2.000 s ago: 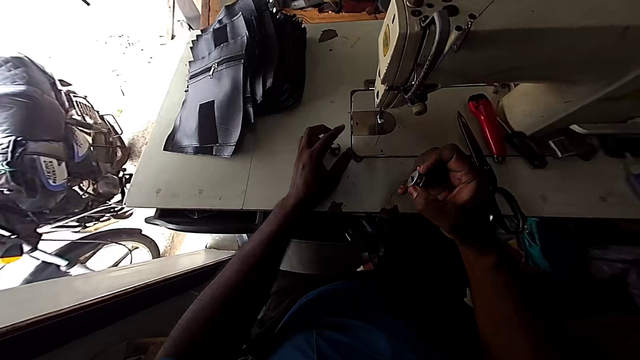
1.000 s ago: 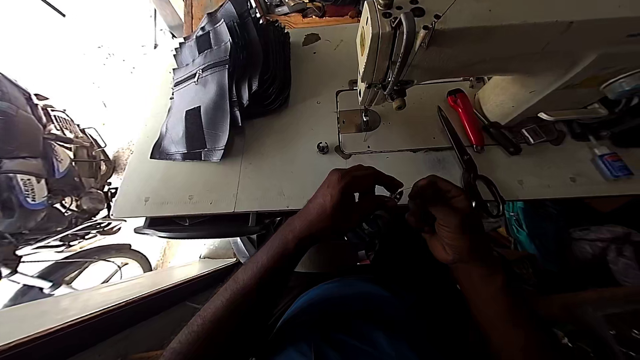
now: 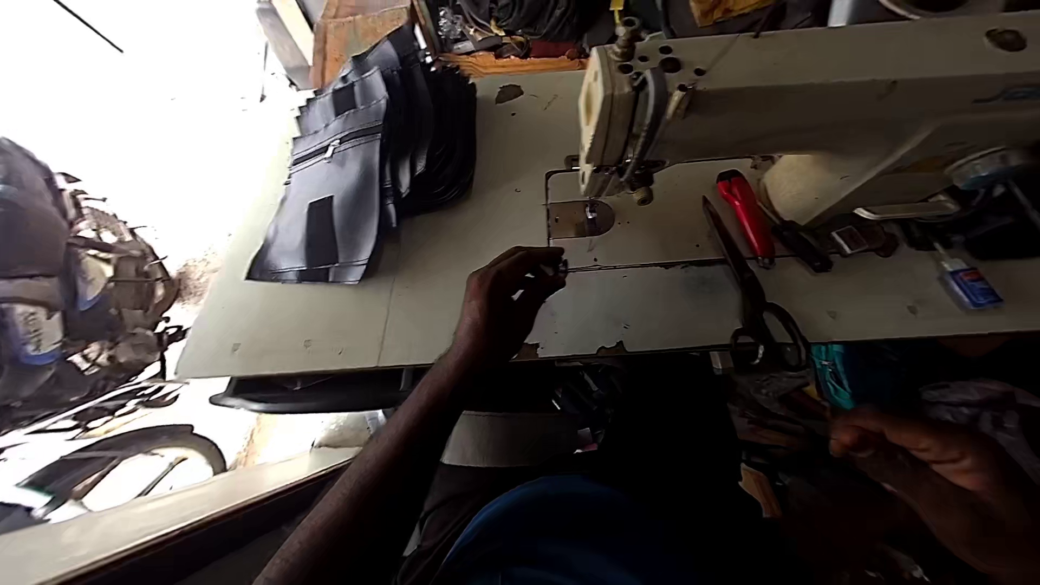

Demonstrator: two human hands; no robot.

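Just left of and in front of the sewing machine [image 3: 747, 106], my left hand [image 3: 508, 305] pinches a small metal part [image 3: 562, 266] between its fingertips, close to the needle plate [image 3: 573, 219]. My right hand [image 3: 918, 463] is off the table at the lower right, in shadow, with its fingers bent; whether it holds anything cannot be told. Dark-handled scissors [image 3: 756, 301] lie across the table's front edge, with a red-handled tool [image 3: 745, 215] beside their blades. A stack of black zippered panels [image 3: 341, 195] lies on the left of the table.
A dark-handled tool [image 3: 803, 246] and a small bottle with a blue label [image 3: 971, 286] lie on the right of the sewing table [image 3: 439, 301]. Cloth and clutter lie below its front edge. A motorcycle [image 3: 106, 301] stands outside at the left.
My hands were close together at the table's front edge one second ago. The left has moved forward toward the needle plate; the right has moved away to the lower right.
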